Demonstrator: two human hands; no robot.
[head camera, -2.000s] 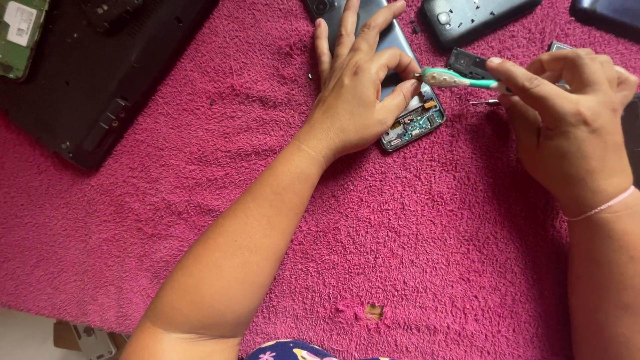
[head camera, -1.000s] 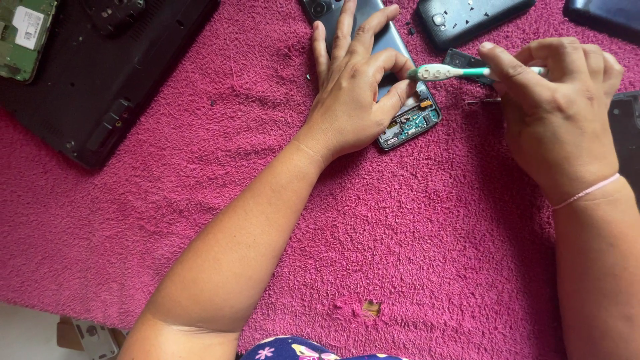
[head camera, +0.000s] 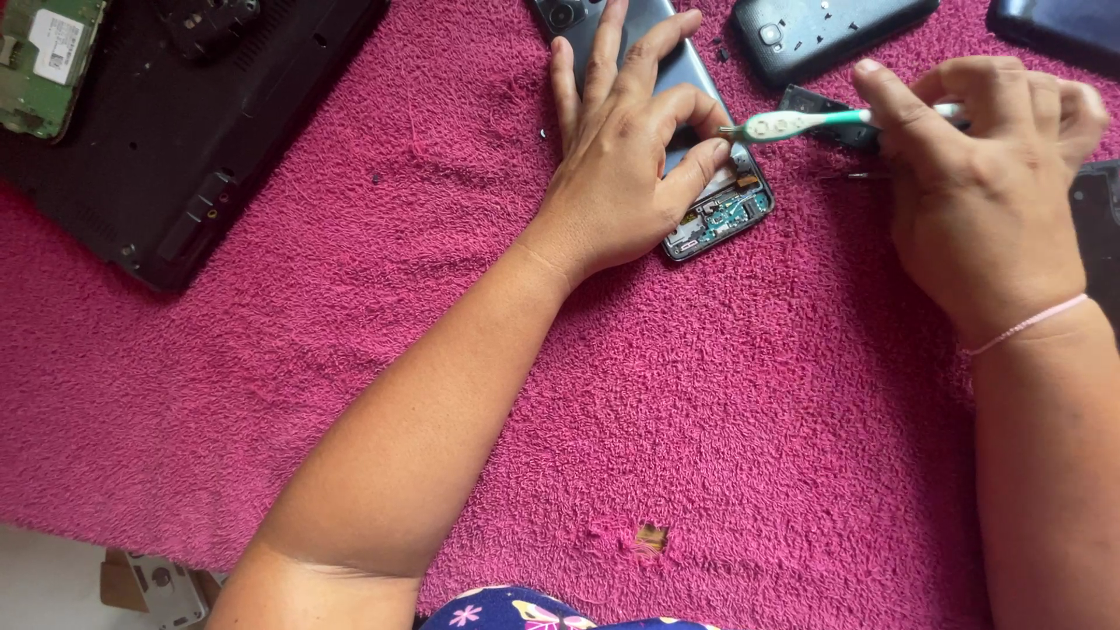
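Note:
A smartphone (head camera: 700, 79) lies tilted on a pink towel, its lower end uncovered so that a circuit board (head camera: 731, 214) shows. Across the phone's back spreads my left hand (head camera: 626, 149); its thumb and index finger nearly meet at the phone's right edge, beside a small metal tip. Whether they pinch something there cannot be told. My right hand (head camera: 989, 166) holds a green-and-white toothbrush handle (head camera: 787, 124), whose left end reaches that fingertip spot. Beneath the handle is a dark flat part (head camera: 827, 118), and a thin metal tool tip (head camera: 866, 176) shows beside my right hand.
A black laptop base (head camera: 157, 149) with a green circuit board (head camera: 39, 66) on it fills the upper left. Along the top right lie a black phone cover (head camera: 814, 31) bearing dark bits and a dark blue case (head camera: 1059, 31). Another dark panel (head camera: 1098, 227) sits at the right edge.
My right hand has shifted slightly, and the toothbrush handle lies closer to level than two seconds ago. My left hand stays on the phone.

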